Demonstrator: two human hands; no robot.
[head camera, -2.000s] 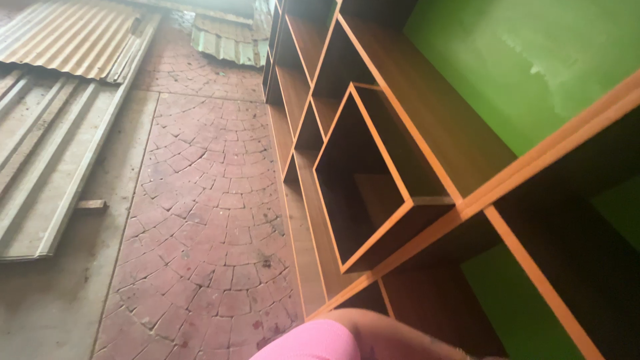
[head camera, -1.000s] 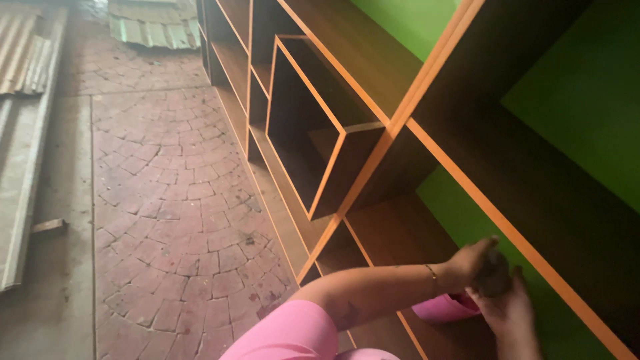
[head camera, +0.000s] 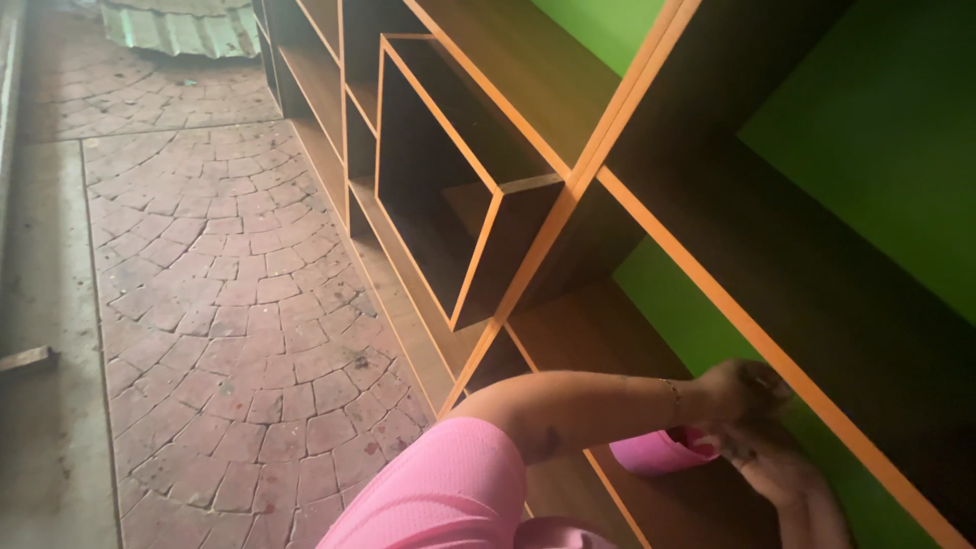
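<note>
My left hand (head camera: 741, 390) reaches in from a pink sleeve, with a thin bracelet at the wrist. It is curled close to the orange-edged divider of the shelf unit (head camera: 762, 347); the shadow hides whether it holds anything. Just below it, my right hand (head camera: 766, 461) comes up from the lower right, palm partly turned up, its fingers beside the rim of a pink container (head camera: 659, 455). Dark smudges mark those fingers. The container stands low inside the shelf unit, by the brown board (head camera: 663, 503), and its contents are mostly hidden.
An open box-shaped compartment (head camera: 499, 252) juts from the unit beside my left arm. Green wall panels (head camera: 877, 152) show behind the shelves. Patterned reddish paving (head camera: 252, 305) runs along the left, with a corrugated sheet (head camera: 183, 27) at the far end and a short wood piece (head camera: 27, 358).
Two seconds ago neither hand was in view. One second ago both were together around something dark above the pink container; now they are slightly apart. The view has swung toward the right.
</note>
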